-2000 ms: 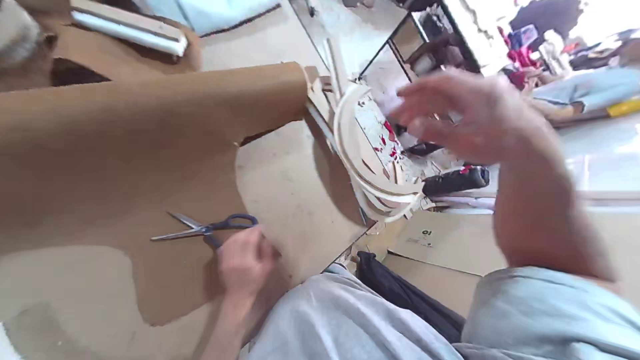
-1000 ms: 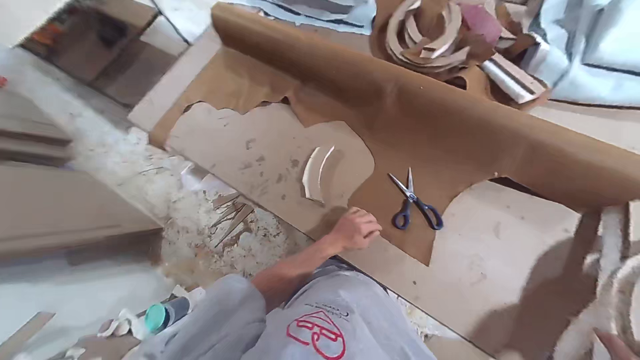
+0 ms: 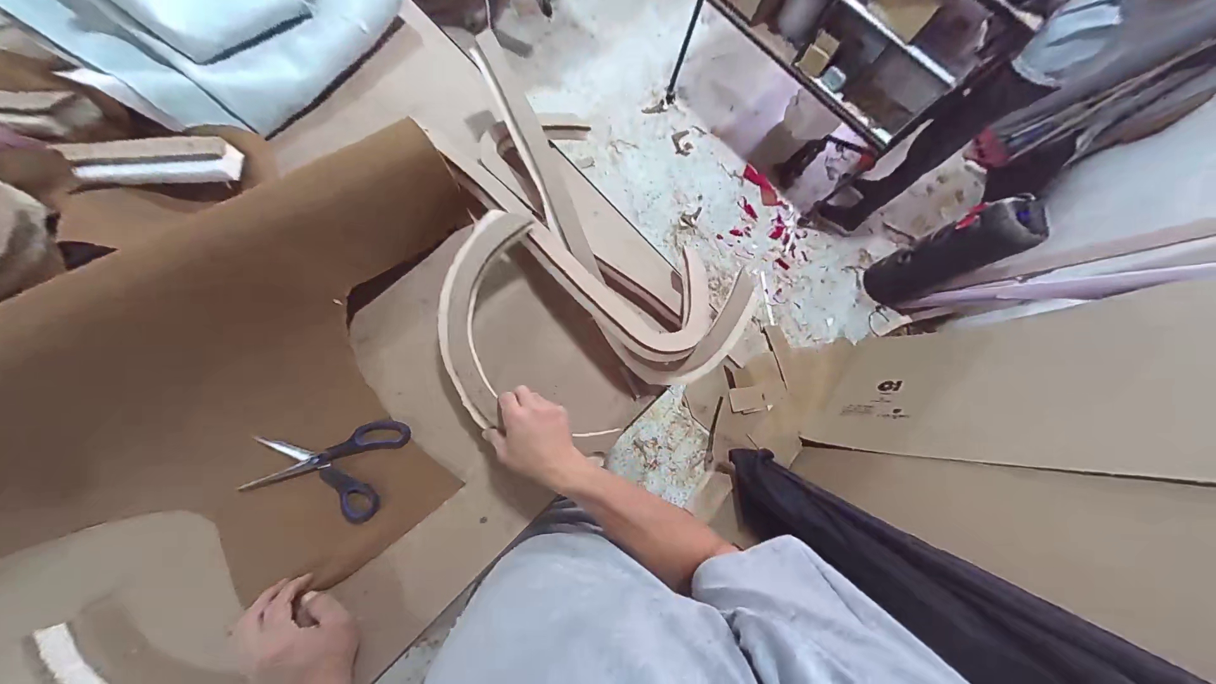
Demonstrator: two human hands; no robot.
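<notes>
My right hand [image 3: 534, 439] grips the near end of a curved, padded strip [image 3: 458, 323], which arcs up toward a heap of bent strips [image 3: 627, 318] at the table's corner. At the lower left, my left hand [image 3: 296, 632] rests at the edge of the brown sheet material [image 3: 190, 361], fingers curled, with nothing visible in it. Scissors [image 3: 328, 465] with dark blue handles lie on the brown sheet between my hands, blades apart. A short curved piece with a white edge [image 3: 66, 655] is at the bottom left.
Light blue padded pieces [image 3: 237, 57] and a white-edged block [image 3: 152, 161] lie beyond the rolled brown material. Cardboard [image 3: 950, 408], dark cloth [image 3: 836, 570] and a black roll [image 3: 955, 249] are on the right. Scraps litter the floor [image 3: 608, 104] past the table edge.
My right hand, raised above the floor side two seconds ago, is now down on the curved strip. My left hand no longer lies beside the scissors' handles. The view has swung strongly between frames.
</notes>
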